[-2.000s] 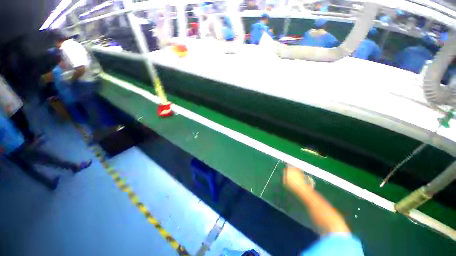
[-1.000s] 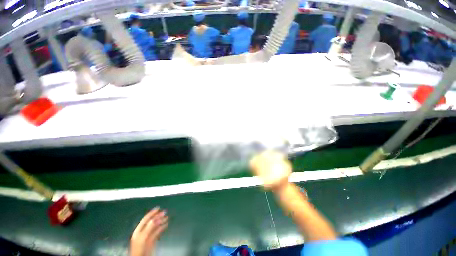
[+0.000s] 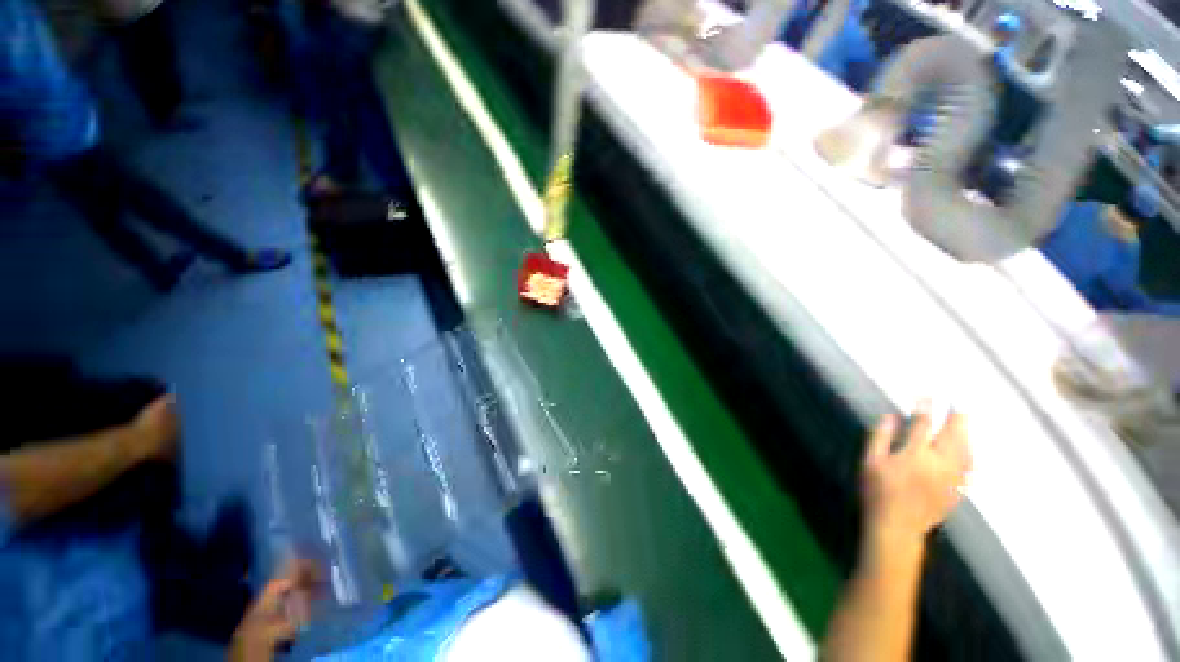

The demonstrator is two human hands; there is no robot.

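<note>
A clear compartment tray [image 3: 404, 446] is tilted over the aisle, left of the green bench ledge; its outline is blurred. My left hand [image 3: 278, 605], low and blurred near the bottom edge, is closed on the tray's near corner. My right hand [image 3: 916, 476] is at the near edge of the white bench, fingers spread, holding nothing. I cannot tell whether its fingertips touch the bench.
The green ledge [image 3: 511, 339] carries a red block [image 3: 544, 281] beside a post. A red bin [image 3: 734, 110] and grey hoses are on the white bench. Another person's forearm [image 3: 84, 468] is close at the left. Other people and a black box [image 3: 375, 239] are farther along the aisle.
The view has turned left towards the aisle. The clear tray is now in my left hand, which was empty over the ledge. My right hand has left the clear plastic and spread open.
</note>
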